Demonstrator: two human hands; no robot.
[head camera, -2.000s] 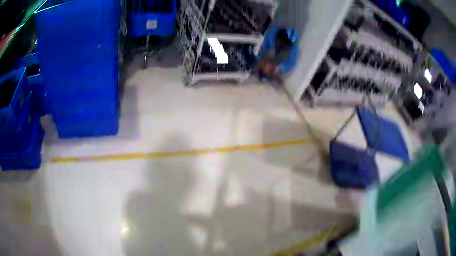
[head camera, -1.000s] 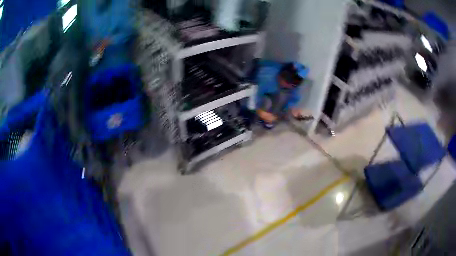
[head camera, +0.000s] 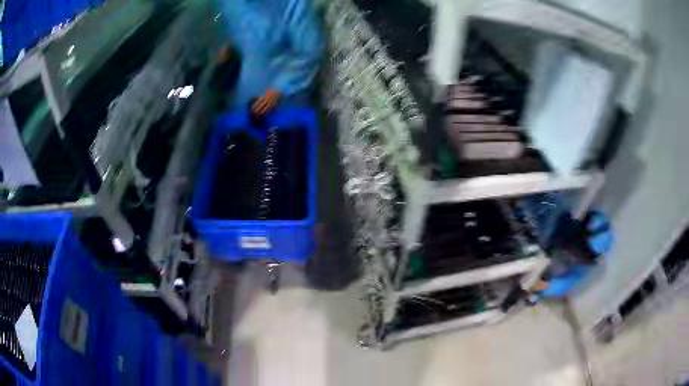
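No hand of mine is in view. A blue crate (head camera: 255, 240) lies nearest the middle, between two racks, with rows of dark slabs in it, likely phones. Another person's hand (head camera: 265, 102) is at its far rim. A second blue crate (head camera: 74, 324) stands at the lower left, cut off by the edge, with dark slabs in rows and a white sheet in it. The picture is blurred.
A pale rack (head camera: 483, 185) with dark shelves and tangled cords stands right of centre. Another rack (head camera: 45, 205) is at the left. A person in blue (head camera: 291, 49) stands behind the crate. Another person in blue (head camera: 574, 249) crouches right of the rack. Pale floor (head camera: 295, 339) lies below.
The view has turned left and come nearer the racks. The blue folding chairs and yellow line have left the view. The crate with dark slabs now shows near the middle.
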